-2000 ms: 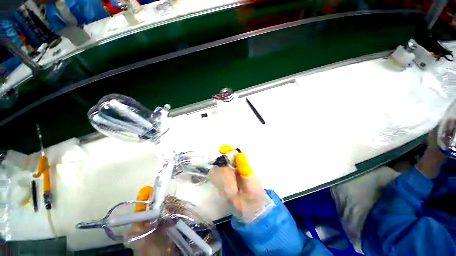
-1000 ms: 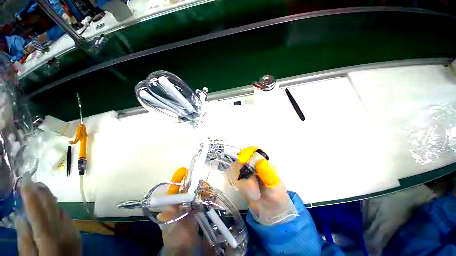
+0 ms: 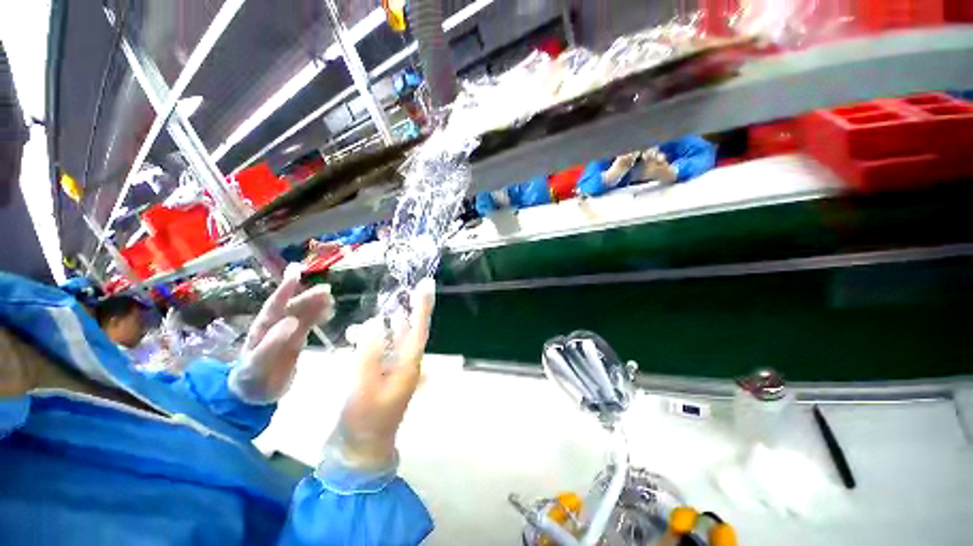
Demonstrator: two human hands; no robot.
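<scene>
The clear balloon-dog lamp body (image 3: pixel 589 373) stands at the lower middle, its glossy oval bubbles above and its joints and white inner tube below, cut off by the bottom edge. My left hand (image 3: pixel 565 508) shows only as orange finger cots around the lower part of the figure and holds it. My right hand (image 3: pixel 701 527) shows only as orange fingertips at the bottom edge, right of the figure, with a small black tool (image 3: pixel 708 522) between them. The palms are out of the picture.
Another person in a blue smock (image 3: pixel 160 448) is close at left, gloved hands raised by crumpled clear film (image 3: pixel 421 229). A bottle (image 3: pixel 763 400), black pen (image 3: pixel 833 446) and small label (image 3: pixel 685 408) lie along the bench edge. Red bins (image 3: pixel 891 144) are beyond the conveyor.
The view has swung up and left, so the figure and my hands now sit low in the picture. The neighbouring person and the raised clear film have come into fuller view.
</scene>
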